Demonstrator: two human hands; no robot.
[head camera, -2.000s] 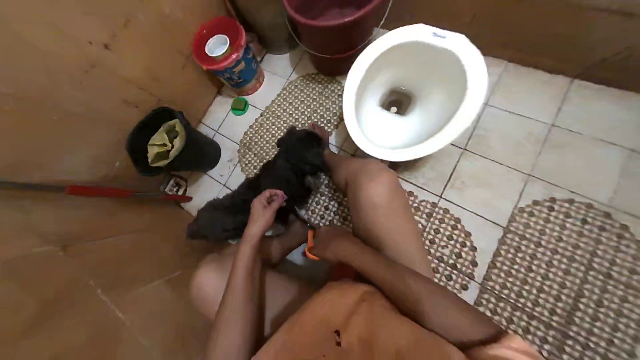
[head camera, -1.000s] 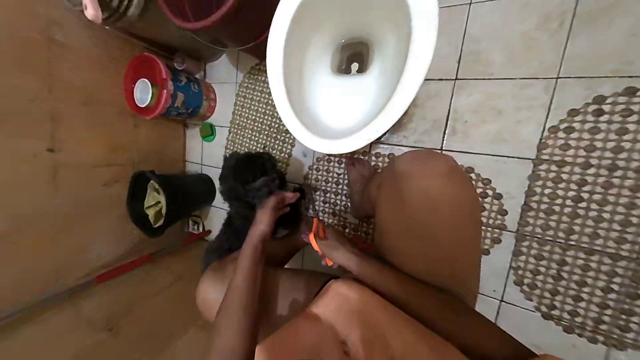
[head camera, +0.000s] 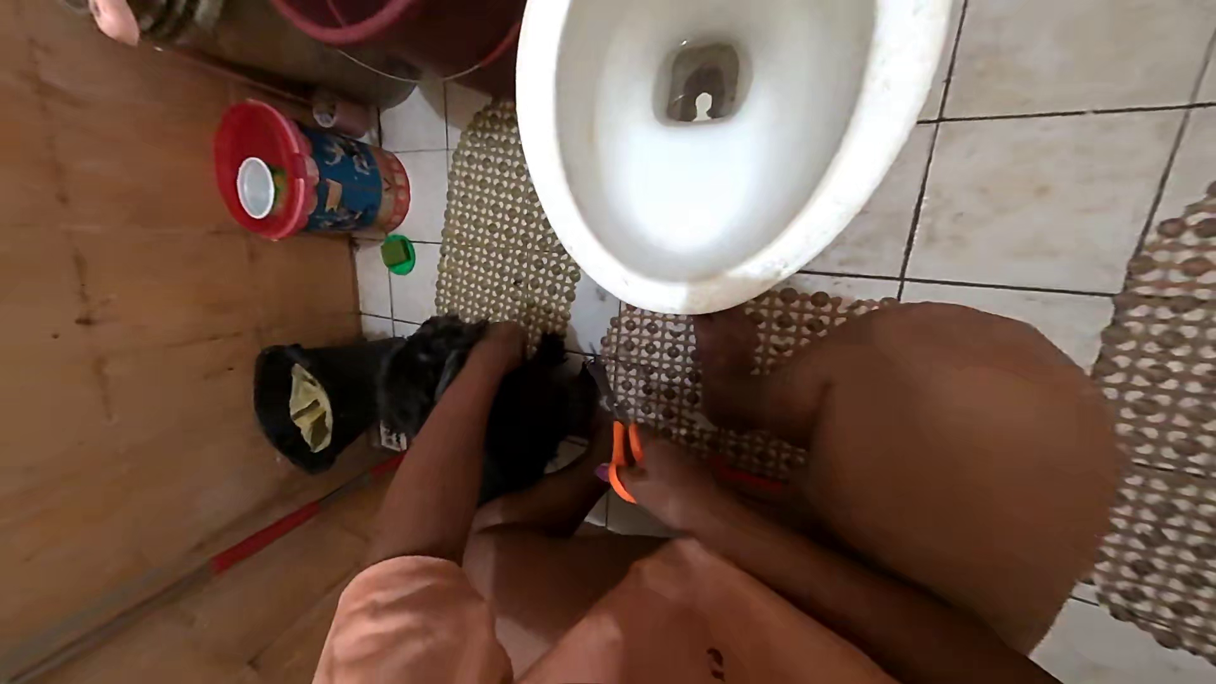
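Observation:
A small black furry animal, seemingly a dog (head camera: 527, 418), is between my legs, left of the toilet bowl. My left hand (head camera: 502, 344) rests on its fur near the head; the fingers are mostly hidden, so a grip on it cannot be made out. Orange-handled scissors (head camera: 624, 456) are in my right hand (head camera: 660, 475), my fingers at the handle loops. Their dark blades point up and left, beside the animal's black fur. Whether the blade tips touch the fur is unclear.
The white toilet bowl (head camera: 698, 275) stands just ahead. Pebbled mats (head camera: 503, 218) cover part of the tiled floor (head camera: 1035, 190). To the left are a black bin (head camera: 356, 380), a red-rimmed bucket (head camera: 351, 180), a green object (head camera: 398, 255) and a red-and-grey pole (head camera: 266, 537). A maroon bucket (head camera: 427, 33) is behind.
My left hand has moved forward over the animal, from beside its body. The scissors now point at its fur with the blades in plain view. The view has turned and come closer.

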